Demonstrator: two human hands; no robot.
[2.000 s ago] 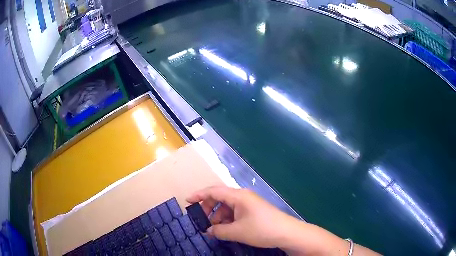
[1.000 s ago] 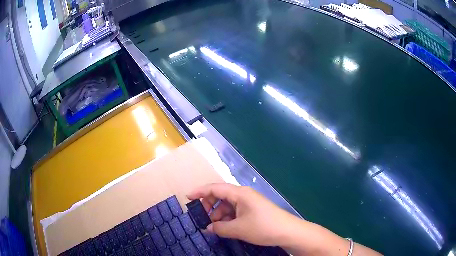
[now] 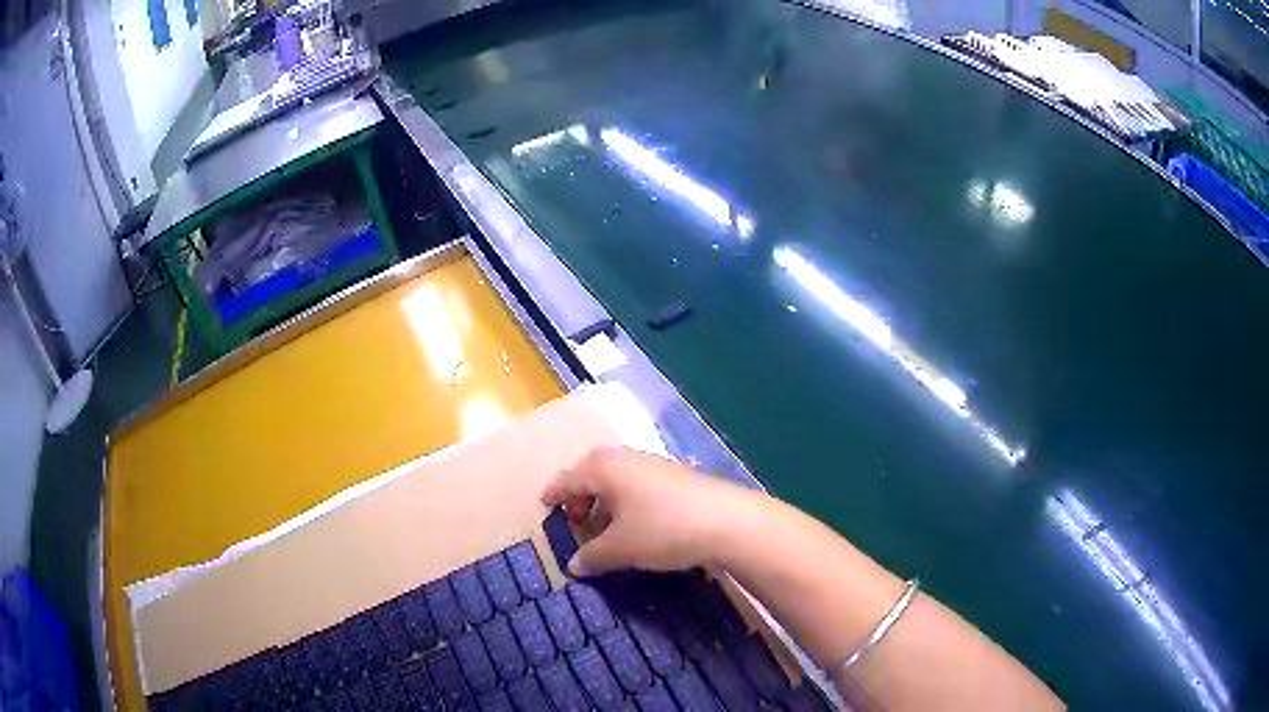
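Observation:
My right hand, bare with a silvery bracelet at the wrist, comes in from the lower right. Its thumb and fingers pinch a small black part at the right end of the front row of parts. Tight rows of small black parts cover the lower part of the tan cardboard sheet. A thin white liner shows along the cardboard's far edge. My left hand is not in view.
The cardboard lies on a yellow-topped tray with a raised pale rim. A grey side rail runs between it and the wide dark green conveyor belt. One black part lies on the belt. A green-framed table stands beyond the tray.
My right hand has moved a little up and away, still pinching a black part. The part on the belt shows farther right and slightly lower; the whole view has also shifted right.

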